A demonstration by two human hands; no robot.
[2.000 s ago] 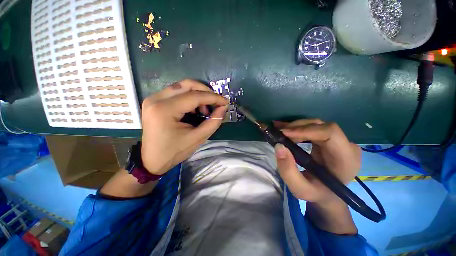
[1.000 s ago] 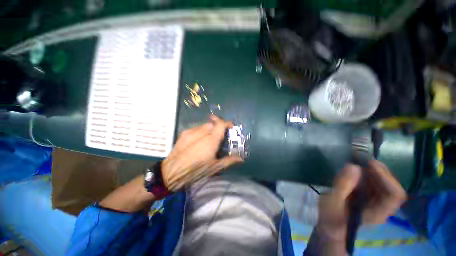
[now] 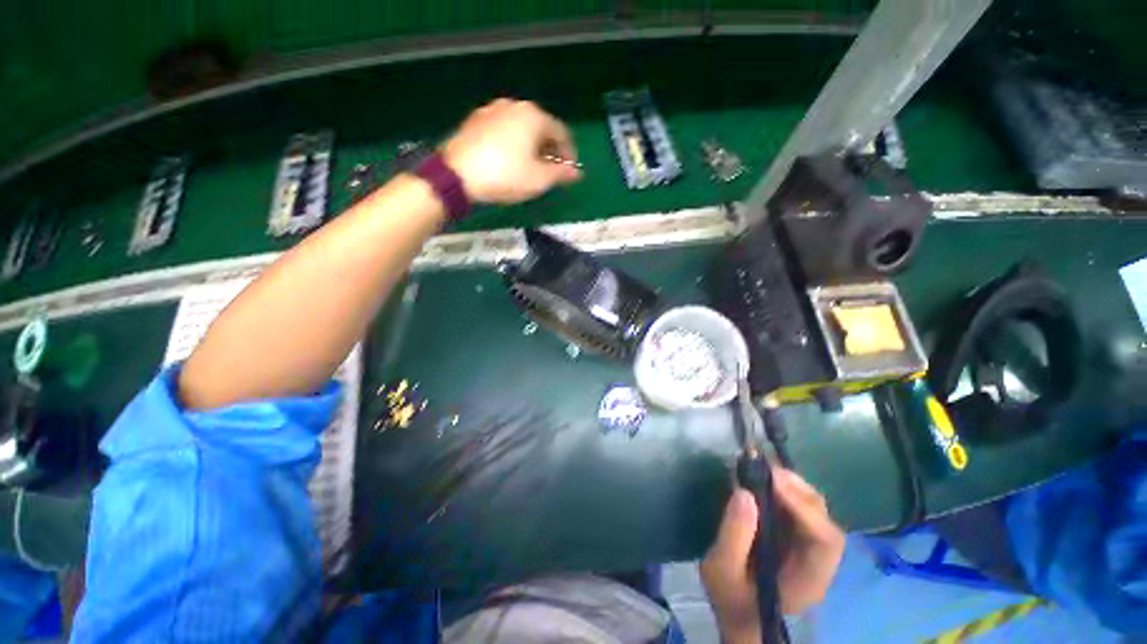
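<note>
My left hand (image 3: 509, 154) is stretched out over the green line at the back, fingers curled; a small shiny bit shows at its fingertips, too small to name. My right hand (image 3: 782, 544) is shut on the black soldering iron (image 3: 760, 503), low at the centre right. The iron's metal tip points up at the right rim of the white cup (image 3: 691, 357), which holds silvery bits. A board carrier (image 3: 642, 140) lies on the line right of my left hand, with another carrier (image 3: 301, 184) to its left.
The black fan (image 3: 581, 291) stands left of the cup, the round dial (image 3: 621, 410) below it. The soldering station (image 3: 867, 332) with yellow pad, yellow-handled tool (image 3: 938, 428) and black ring (image 3: 1016, 355) are right. Gold parts (image 3: 400, 405) lie by the component sheet (image 3: 337, 468), partly under my left arm.
My view has shifted toward the line. My left hand has left the mat and reached out to the line. The iron has moved from the circuit board to the cup; the board no longer shows on the mat.
</note>
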